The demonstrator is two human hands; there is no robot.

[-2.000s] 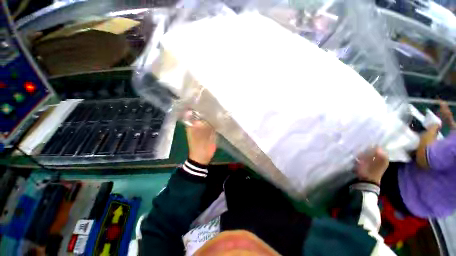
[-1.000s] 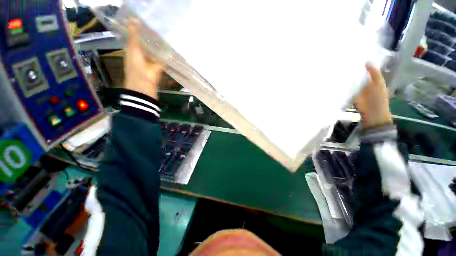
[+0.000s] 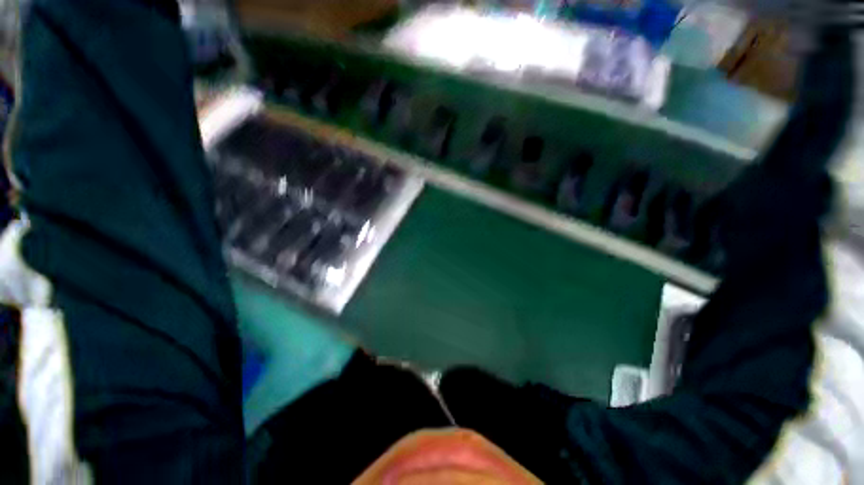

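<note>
Neither of my hands is in the picture. Both dark green sleeves reach up past the top edge, one at the left and one at the right. The stack I held is out of view. A blister tray [image 3: 303, 199] with rows of black housings lies on the green bench top [image 3: 474, 284], left of the middle and partly behind my left sleeve. Part of another tray [image 3: 671, 332] shows at the right beside my right sleeve. The picture is blurred.
The green conveyor belt [image 3: 592, 142] carries spaced black parts [image 3: 493, 142] and runs from upper left to right beyond the tray. White sheets or bags [image 3: 502, 43] lie behind it. A blue item [image 3: 644, 14] shows at the top.
My arms have gone up and my hands have left the picture with the big white bagged stack. The view has tilted and turned, and the conveyor now shows.
</note>
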